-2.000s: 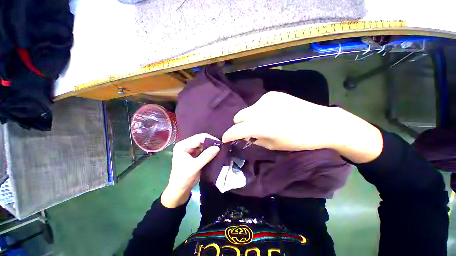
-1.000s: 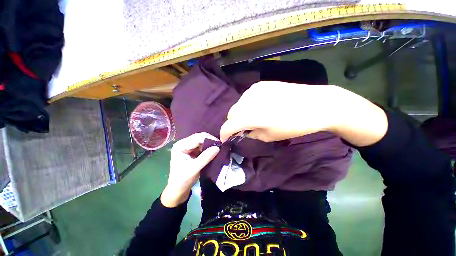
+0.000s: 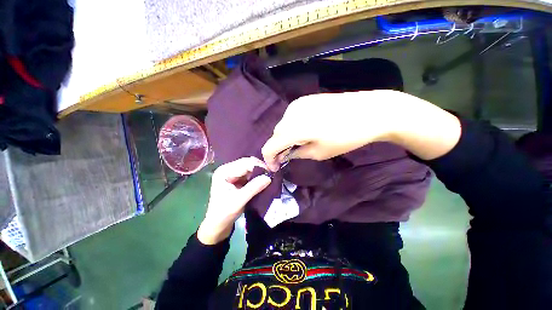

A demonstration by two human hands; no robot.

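Plum trousers [image 3: 375, 187] lie across the lap, their cloth bunched at the middle. My left hand [image 3: 233, 197] pinches the waistband end between thumb and fingers. My right hand [image 3: 315, 130] is right beside it, its fingertips at the same spot, with a small metallic glint near the fingers. Whether that is a needle, snips or ring is too small to tell. No thread can be made out. A white inner label [image 3: 282, 209] hangs out of the cloth just below the fingertips.
A white table edge with yellow measuring tape [image 3: 242, 47] runs across the top. A red mesh bin [image 3: 183, 145] stands left of the lap. A grey cloth-covered stand [image 3: 75, 181] is further left, below dark garments with red details [image 3: 30, 72]. A blue tray hangs under the table at right.
My right hand has moved slightly left and its fingertips now meet my left hand's more closely. My left hand keeps its pinch. The whole view has shifted a little.
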